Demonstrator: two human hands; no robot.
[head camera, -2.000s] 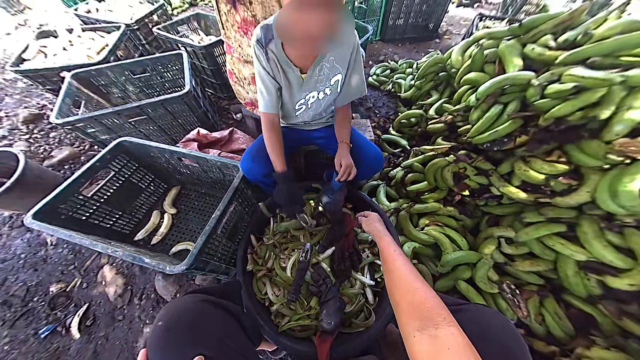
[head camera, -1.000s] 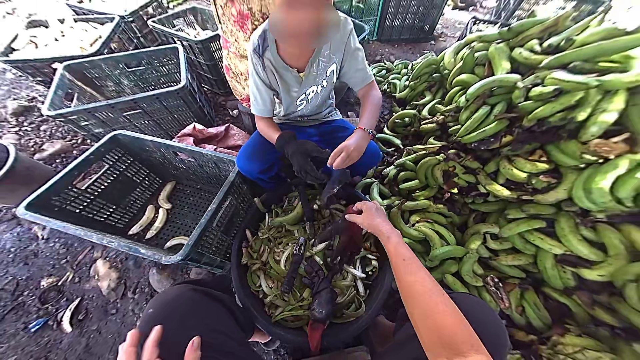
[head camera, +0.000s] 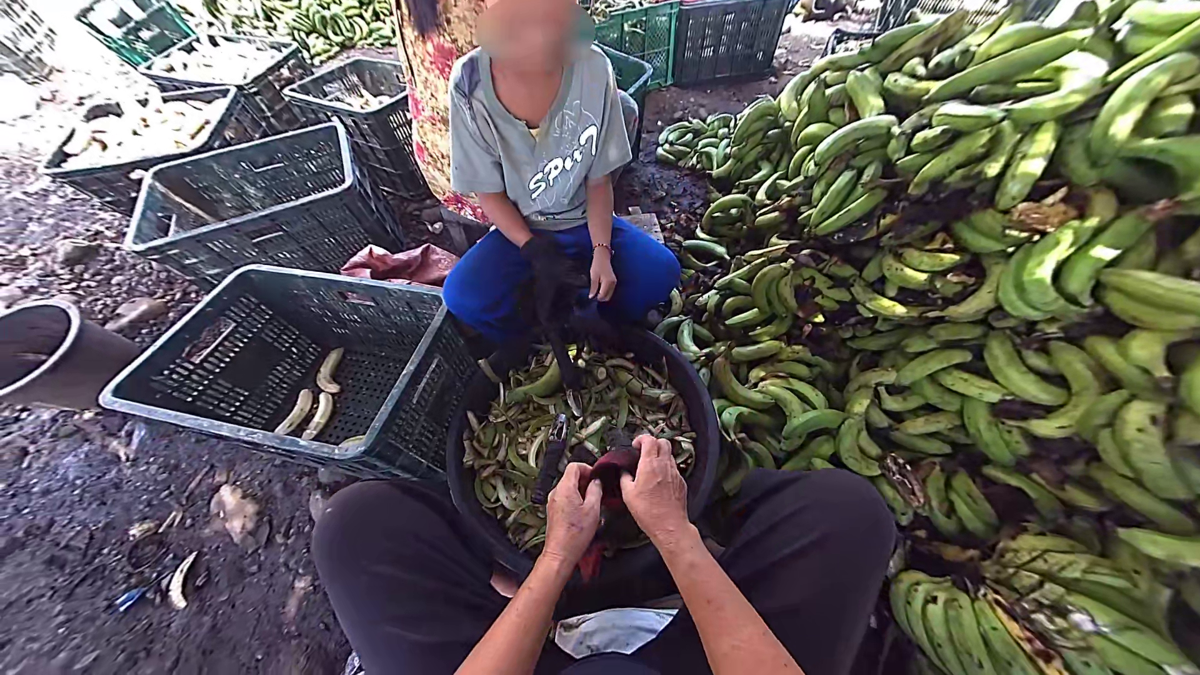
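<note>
My left hand (head camera: 572, 514) and my right hand (head camera: 653, 487) hold opposite sides of the opening of a dark glove with a red cuff (head camera: 614, 465), above the near part of a round black tub (head camera: 708, 412). Green banana peels (head camera: 609, 394) fill the tub. A peeling tool with a black-wrapped handle (head camera: 551, 469) lies on the peels, left of the glove. Across the tub sits a person (head camera: 544, 131), one hand in a black glove (head camera: 548, 267), the other bare. A second bladed tool (head camera: 574, 398) points down into the peels below the gloved hand.
A plastic crate (head camera: 253, 366) with several peeled bananas (head camera: 319, 419) stands left of the tub. More crates (head camera: 253, 202) stand behind it, and a bucket (head camera: 70, 352) is at the far left. Green bananas (head camera: 937, 375) are heaped along the right side. A peeled banana (head camera: 181, 581) lies on the ground.
My left hand has come from the lower left to the glove, which my right hand was touching a second ago. The other person's hands have moved apart.
</note>
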